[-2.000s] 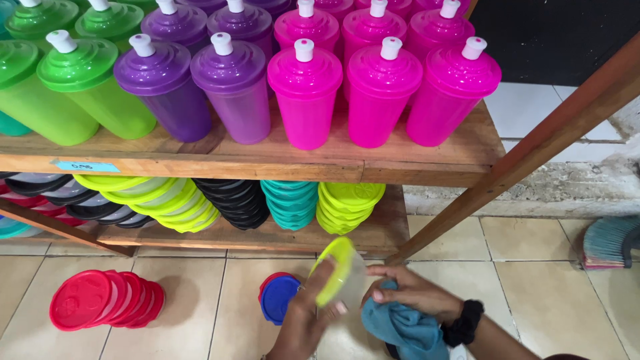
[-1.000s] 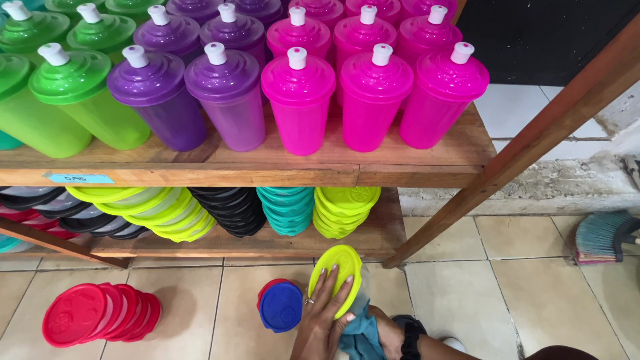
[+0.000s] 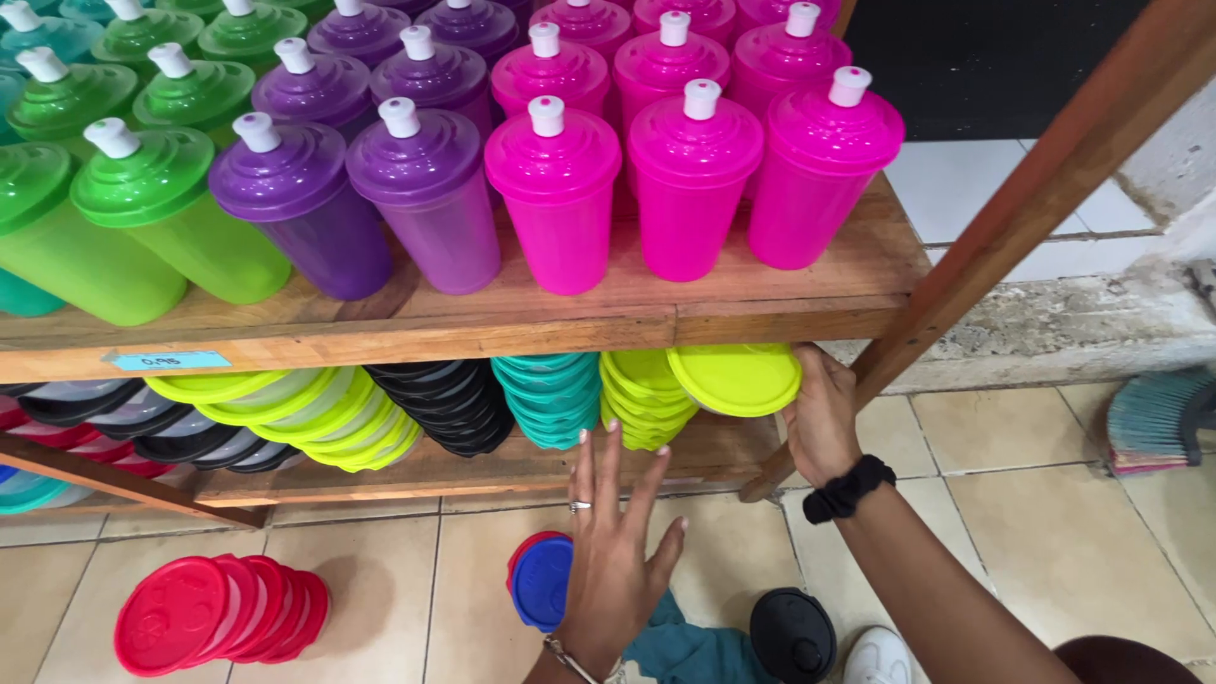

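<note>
My right hand (image 3: 825, 418) grips the rim of a yellow-green lidded plastic container (image 3: 736, 380), just under the upper shelf's edge at the right end of the rack. Beside it on the lower shelf stands a stack of yellow-green lidded containers (image 3: 646, 399). My left hand (image 3: 617, 551) holds nothing; its fingers are spread, with the tips near the bottom of that stack and the teal stack (image 3: 546, 404). Below my left hand, a teal cloth (image 3: 689, 646) lies low in the view. A blue lid (image 3: 543, 581) over a red one is on the floor beside my left hand.
Pink (image 3: 698, 180), purple and green drinking cups fill the upper wooden shelf (image 3: 570, 332). Black container stacks (image 3: 446, 408) share the lower shelf. Red-lidded containers (image 3: 176, 617) lean on the floor at left. A black lid (image 3: 793, 635), a white shoe (image 3: 876, 657), a slanting rack post (image 3: 1026, 199) and a broom (image 3: 1154, 418) are at right.
The yellow-green container has moved from low above the floor up to the lower shelf's right end, in my right hand. My left hand has let go of it. The cloth has left my right hand.
</note>
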